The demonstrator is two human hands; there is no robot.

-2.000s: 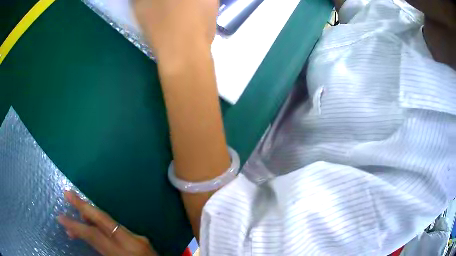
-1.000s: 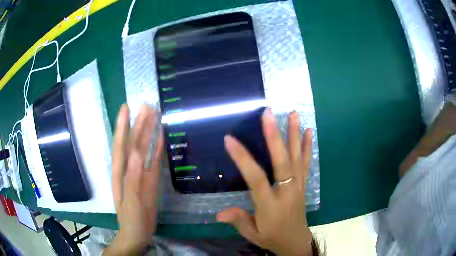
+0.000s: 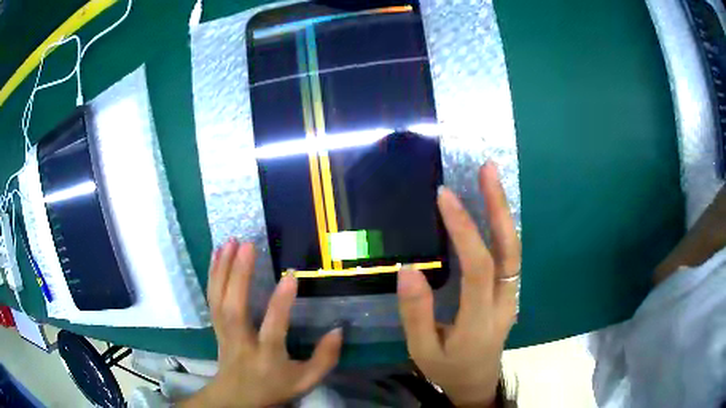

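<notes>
A black tablet [image 3: 366,183] lies on a bubble wrap sheet [image 3: 478,96] in front of me. Its screen shows thin orange and blue lines, a green and white block low down, and a bright glare band across the middle. My left hand [image 3: 267,335] is at the tablet's lower left corner, fingers apart, one fingertip at the bottom edge of the screen. My right hand [image 3: 470,303] is at the lower right corner, fingers spread, thumb at the bottom edge of the screen. Neither hand grips anything.
A second tablet [image 3: 83,215] lies on bubble wrap at the left, with a white cable [image 3: 78,76] at its top edge. Yellow tape [image 3: 48,44] marks the green mat [image 3: 593,175]. At the right are another person's arm [image 3: 696,231] and pale sleeve. A round black stool [image 3: 89,370] stands lower left.
The view has swung from a neighbour's arm to the tablet. Since a second ago, the menu text has given way to coloured lines, and both hands have moved to the tablet's lower corners.
</notes>
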